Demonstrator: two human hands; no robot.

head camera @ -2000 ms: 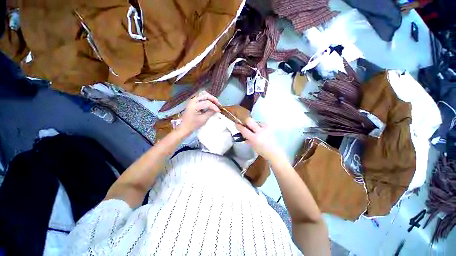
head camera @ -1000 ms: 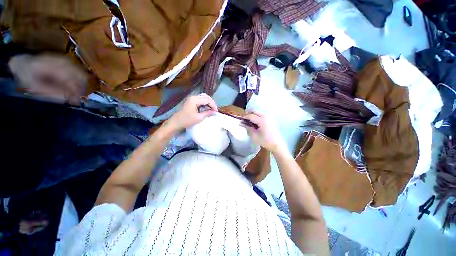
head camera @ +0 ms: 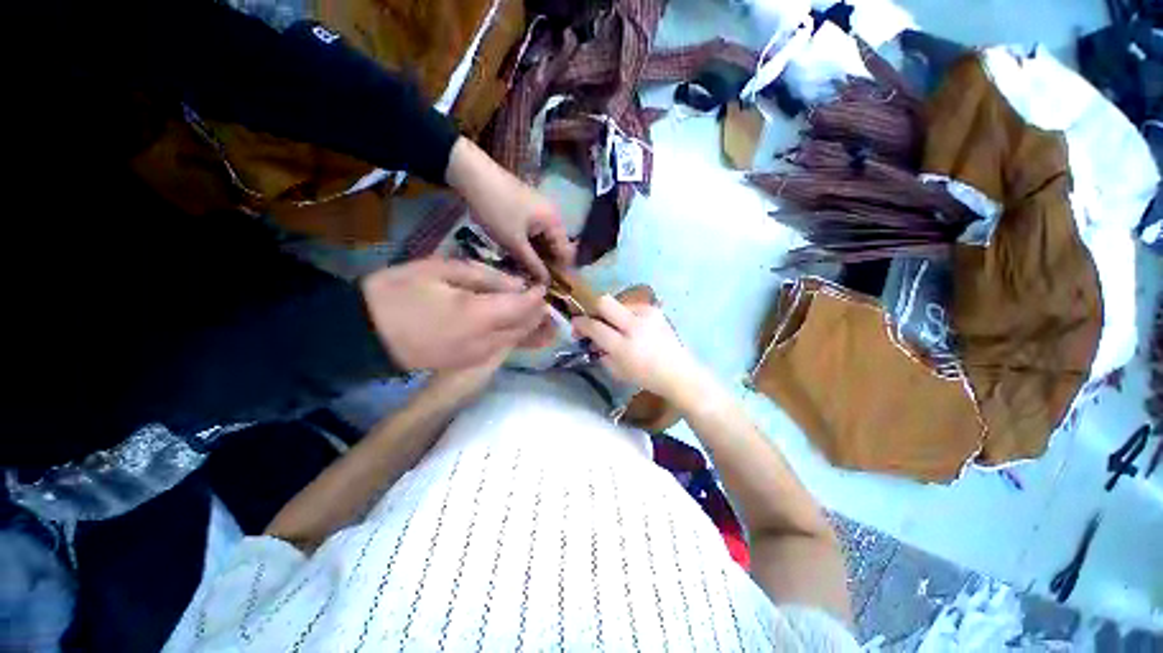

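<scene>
The brown garment piece is a narrow folded edge at my waist, with more brown cloth beside and below my right hand. My right hand pinches its right end between thumb and fingers. My left hand is mostly hidden behind another person's hand, so its grip cannot be seen. That person's two hands, in dark sleeves, are at the same edge: one pinches it from above, the other is over my left hand. No tool can be made out in my hands.
The other person's dark sleeves cover the left side. A brown garment pile and plaid strips with white labels lie ahead. Stacked brown panels, more plaid strips and black scissors are at right.
Another person's two arms have come in from the left onto the brown piece. The white bunched cloth at my waist is now mostly hidden. The view has shifted, with the table items higher.
</scene>
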